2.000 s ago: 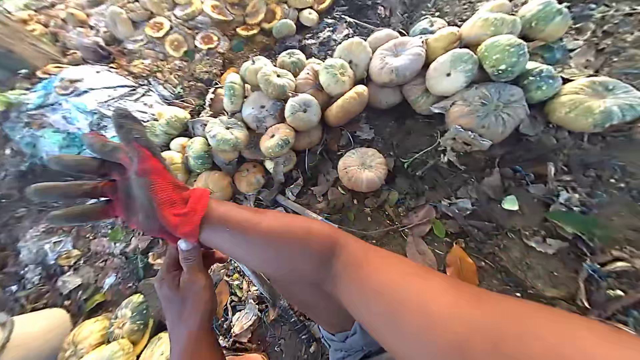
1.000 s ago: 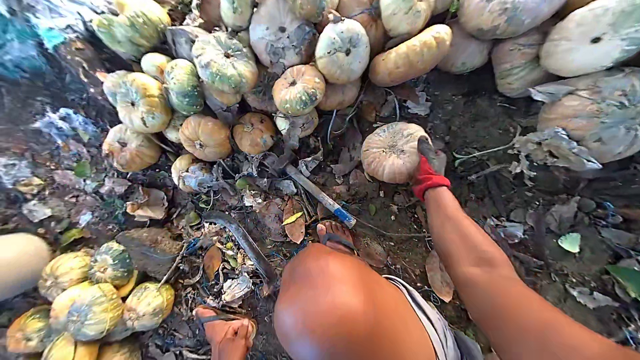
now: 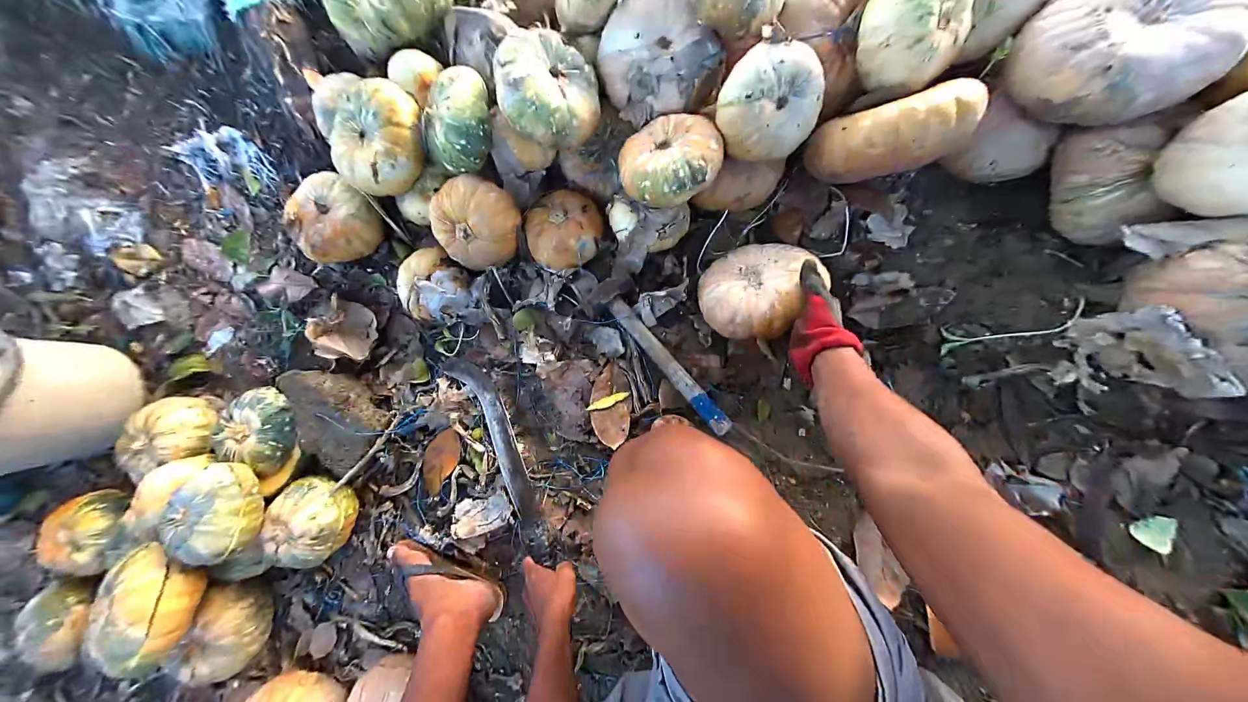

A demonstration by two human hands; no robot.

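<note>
My right hand (image 3: pixel 819 327), in a red glove with a dark coated palm, grips the right side of a round pale orange pumpkin (image 3: pixel 753 292) on the ground. The bare left hand (image 3: pixel 549 587) is low in the view, beside my foot, at the lower end of a dark curved blade (image 3: pixel 495 439); its fingers are too unclear to tell whether it holds the tool. Between the blade and the pumpkin lies a tool handle (image 3: pixel 668 365) with a blue end; its dark head is partly hidden by leaves.
Many pumpkins (image 3: pixel 673 161) are heaped along the top. A smaller pile of yellow-green pumpkins (image 3: pixel 210 512) sits at lower left, near a pale cylindrical object (image 3: pixel 63 402) and a flat stone (image 3: pixel 333 419). Dry leaves litter the soil. My bent knee (image 3: pixel 702 517) and sandalled foot (image 3: pixel 444 585) are close by.
Two seconds ago my left hand was at the right glove's cuff; now the hands are apart. The gloved hand has moved to the round pumpkin. The left hand has come back into view by the curved blade.
</note>
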